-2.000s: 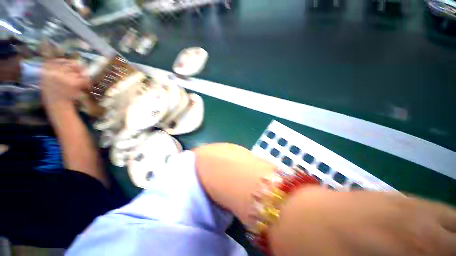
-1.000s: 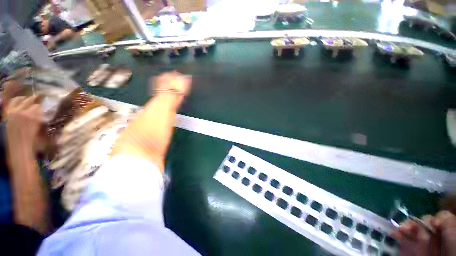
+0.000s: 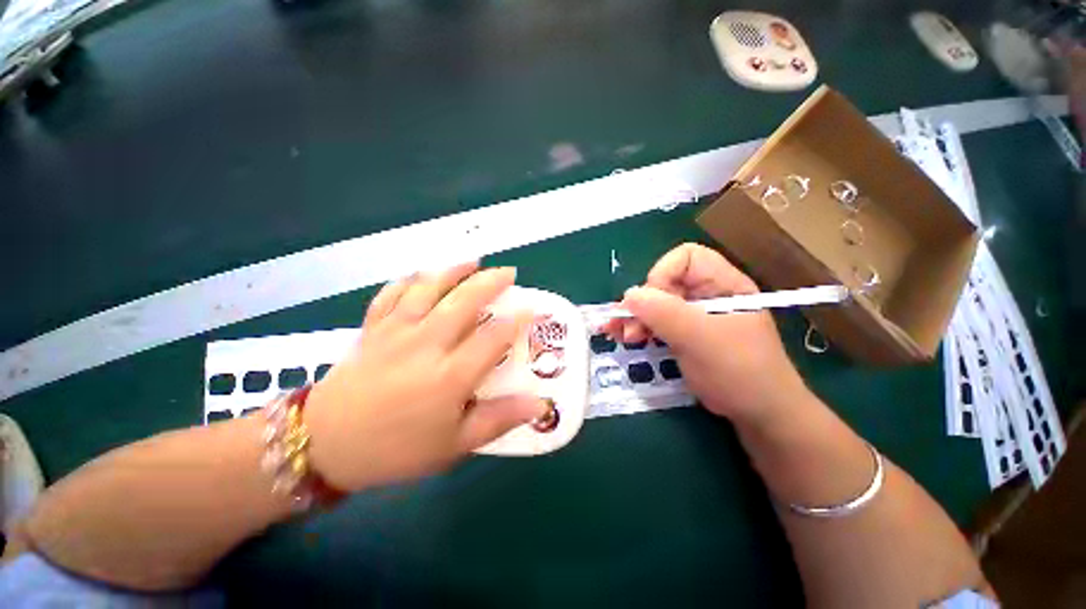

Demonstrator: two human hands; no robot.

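Observation:
A cream plastic cover (image 3: 565,387) with a slotted grille and dark round holes lies on the white die-cut sticker strip (image 3: 324,355), in front of me. My left hand (image 3: 435,363) lies over the cover's left part, its thumb by the lower hole, and holds it. My right hand (image 3: 712,333) is just right of the cover and holds white tweezers (image 3: 774,299) like a pen. The tweezer tip points left, near the cover's right edge. Whether a piece is on the tip I cannot tell.
A small open carton (image 3: 887,256) with clear loops stands at right. Overlapping perforated strips (image 3: 1000,345) lie beside it. Another cover (image 3: 763,51) lies beyond the long white edge strip (image 3: 393,252). A cover's edge (image 3: 17,470) shows at far left. A blurred hand is at the far right edge.
The view has swung right. My left hand has come back from its far reach and now holds a cover over the strip. My right hand has come fully into view with the tweezers.

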